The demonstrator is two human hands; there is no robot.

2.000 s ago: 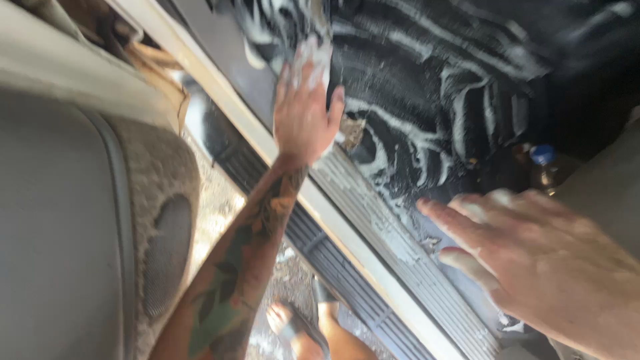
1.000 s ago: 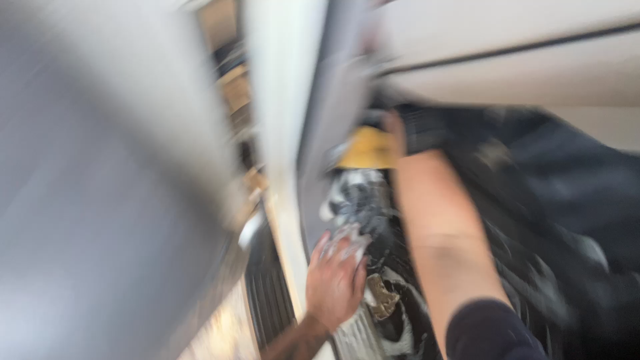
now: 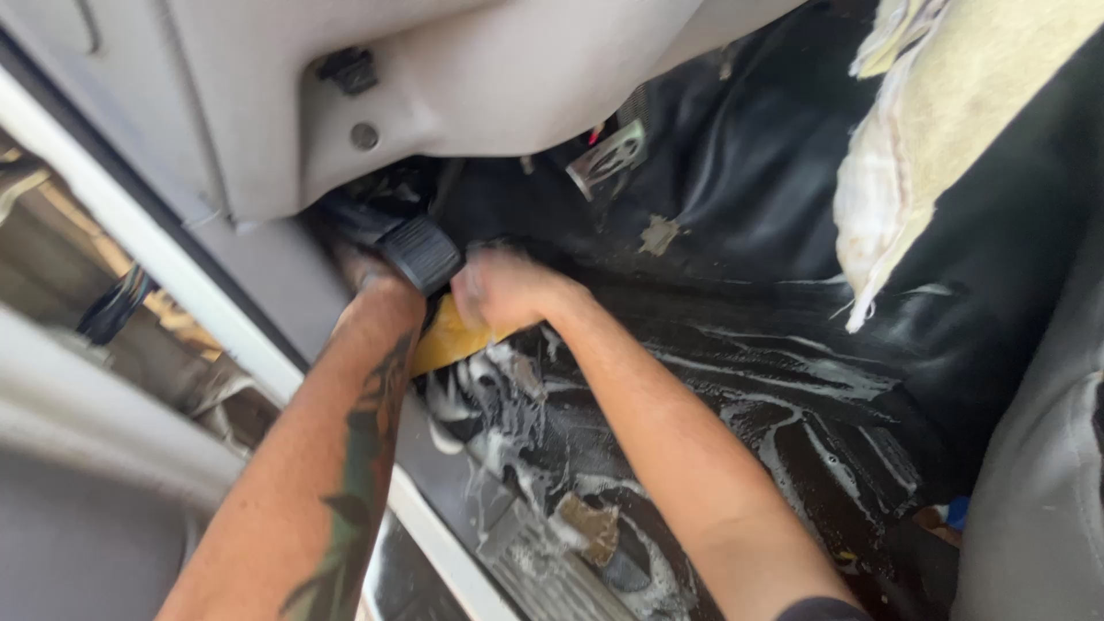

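Observation:
My left hand (image 3: 366, 274) reaches in beside a ribbed black pedal (image 3: 420, 254); its fingers are mostly hidden behind the pedal. My right hand (image 3: 493, 293), blurred, is just right of the pedal, directly over a yellow sheet or cloth (image 3: 454, 339); whether it grips the yellow piece does not show clearly. White foam (image 3: 496, 392) lies below the yellow piece on the black vinyl floor covering (image 3: 759, 362), with streaks of it spreading to the right. A torn brown scrap (image 3: 591, 526) sits by the ribbed door sill plate (image 3: 548, 573).
Grey trim (image 3: 483, 78) overhangs the footwell. A frayed pale fabric piece (image 3: 931, 147) hangs at upper right. A metal pedal (image 3: 608, 159) stands farther in. A grey seat (image 3: 1044, 483) borders the right side, and the door frame (image 3: 172, 233) runs along the left.
The view has swung toward the pedals. My left hand has moved off the foamy floor and up beside the pedal. Two seconds ago my right hand was over the sill area; now it is at the yellow piece.

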